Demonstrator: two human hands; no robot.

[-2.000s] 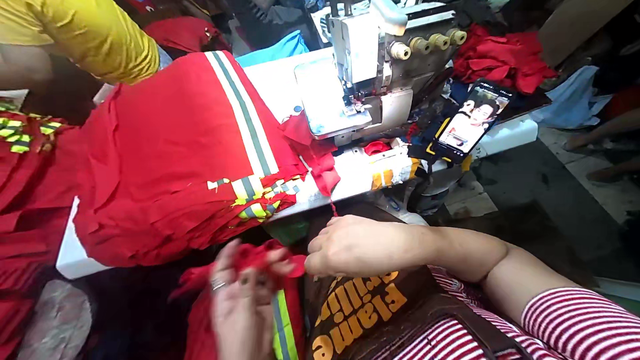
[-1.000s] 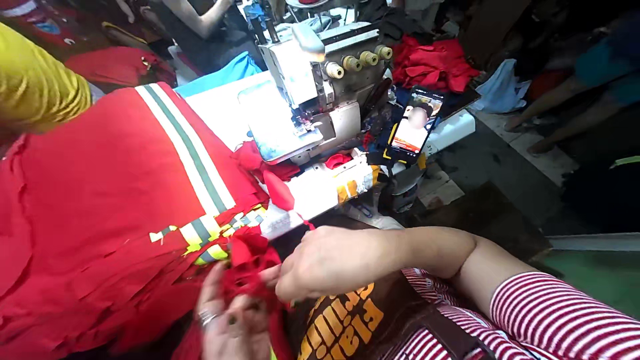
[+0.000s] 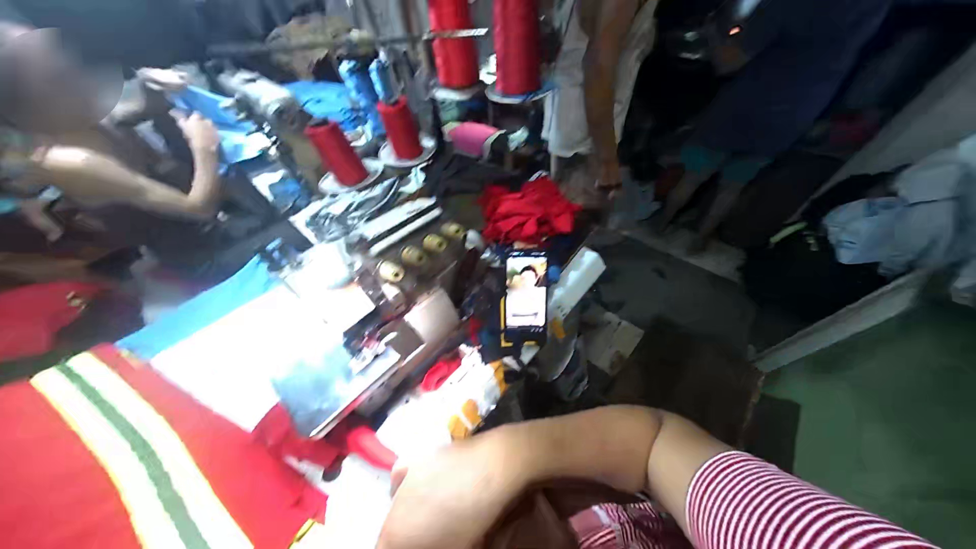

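Note:
My right hand (image 3: pixel 450 488) is at the bottom centre, beside the near edge of the white sewing table. Its fingers are cut off or hidden, so its hold cannot be told. My left hand is out of view. Just beyond the right hand, a strip of red fabric (image 3: pixel 366 446) lies toward the plate of an overlock sewing machine (image 3: pixel 435 316). Red cloth with a yellow, white and green reflective band (image 3: pixel 141 450) spreads at the lower left.
A lit phone (image 3: pixel 526 293) stands right of the machine, with a red cloth heap (image 3: pixel 530 212) behind. Red thread cones (image 3: pixel 335 152) stand at the back. Another person's arm (image 3: pixel 130 179) is at the upper left. Light blue cloth (image 3: pixel 206 305) lies along the table's far side.
The view has swung up and to the right. My left hand, earlier seen with my right at bunched red fabric, has left the frame.

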